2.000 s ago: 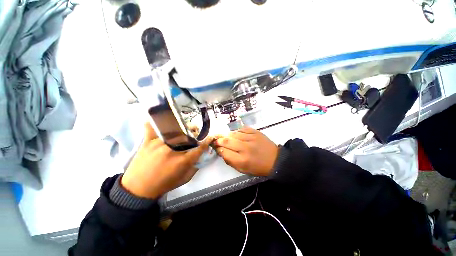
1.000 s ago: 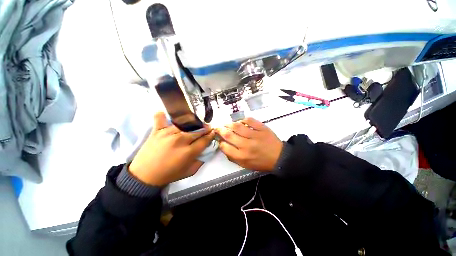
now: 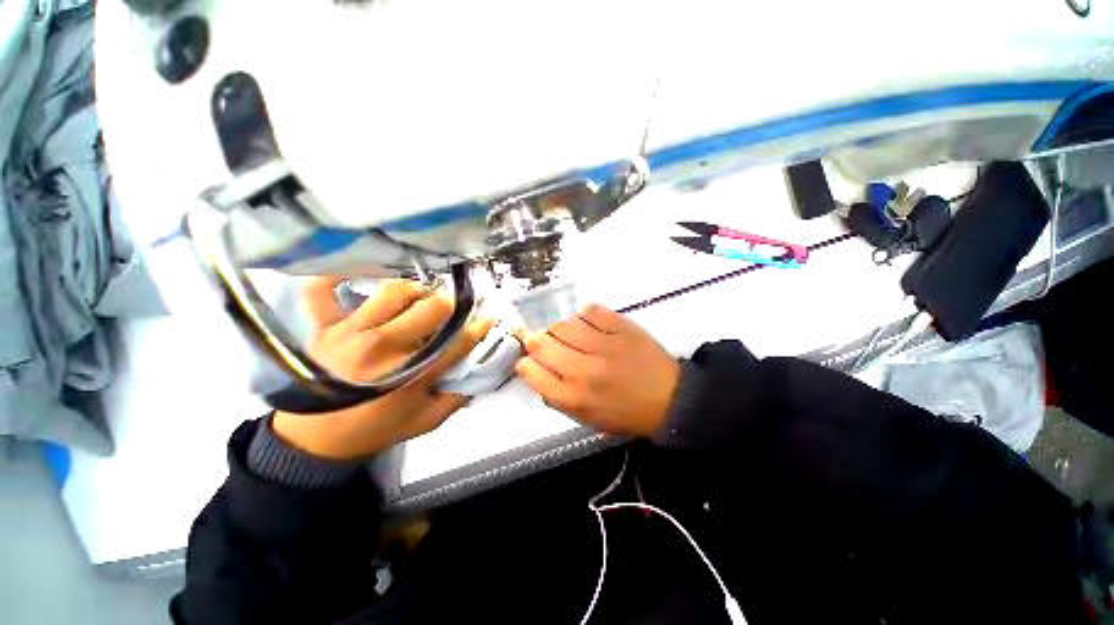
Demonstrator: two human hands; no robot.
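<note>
A small pale grey garment piece (image 3: 484, 366) lies under the fingers just in front of the needle area. My left hand (image 3: 373, 366) holds its left side, partly hidden behind the dark, shiny curved guard (image 3: 320, 393). My right hand (image 3: 602, 370) pinches its right edge with bent fingers. The presser foot and needle parts (image 3: 528, 254) of the white sewing machine (image 3: 550, 86) sit just above the hands. Whether the cloth is under the foot is hidden.
Grey cloth (image 3: 55, 232) is heaped at the left. Thread snips (image 3: 743, 245) lie right of the needle, with a thin dark shaft (image 3: 721, 281) beside them. Keys (image 3: 898, 217), a black phone-like block (image 3: 977, 250) and a white cable are farther right. Pale cloth (image 3: 977, 385) hangs low right.
The machine head and curved guard appear farther left and larger in view. My left hand has shifted left and its fingers are spread more over the cloth, showing more grey cloth between the hands.
</note>
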